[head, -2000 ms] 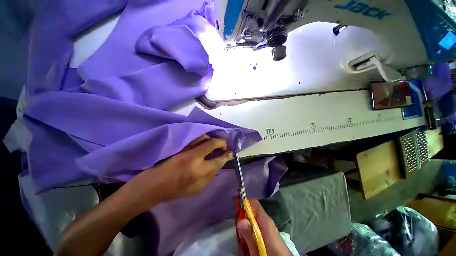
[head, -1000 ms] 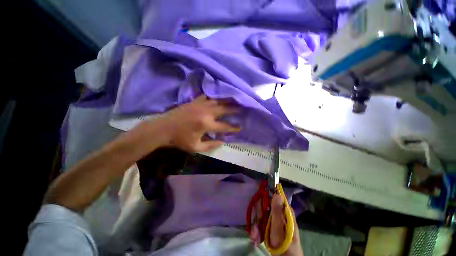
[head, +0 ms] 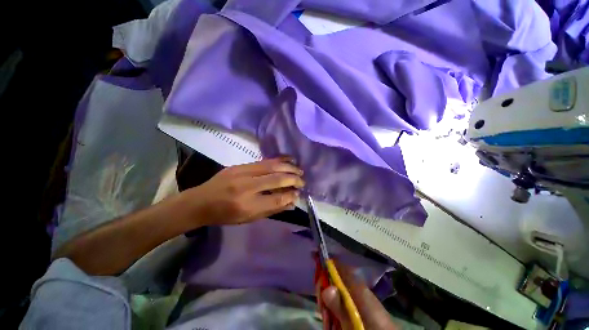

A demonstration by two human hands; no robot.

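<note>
A large purple garment piece (head: 349, 174) lies over the left part of the machine table, its front edge near the ruler scale. My left hand (head: 252, 190) pinches that edge with thumb and fingers. My right hand (head: 358, 303), partly cut off by the bottom edge, holds the fabric scissors (head: 318, 225) by the red and yellow handle loops. The blades point up and away, look nearly closed, and their tips are at the cloth edge beside my left fingertips. Whether they bite the cloth cannot be told.
The white sewing machine head (head: 536, 122) stands at the right, above its lit bed. The machine table (head: 452, 258) has a printed scale along its front. A dark-edged phone (head: 539, 285) lies at the lower right. More purple cloth (head: 258, 258) lies on my lap.
My left hand has gone from spread on the cloth to pinching its edge. The scissors have moved left to those fingers. The cloth edge is turned up. The view has shifted left.
</note>
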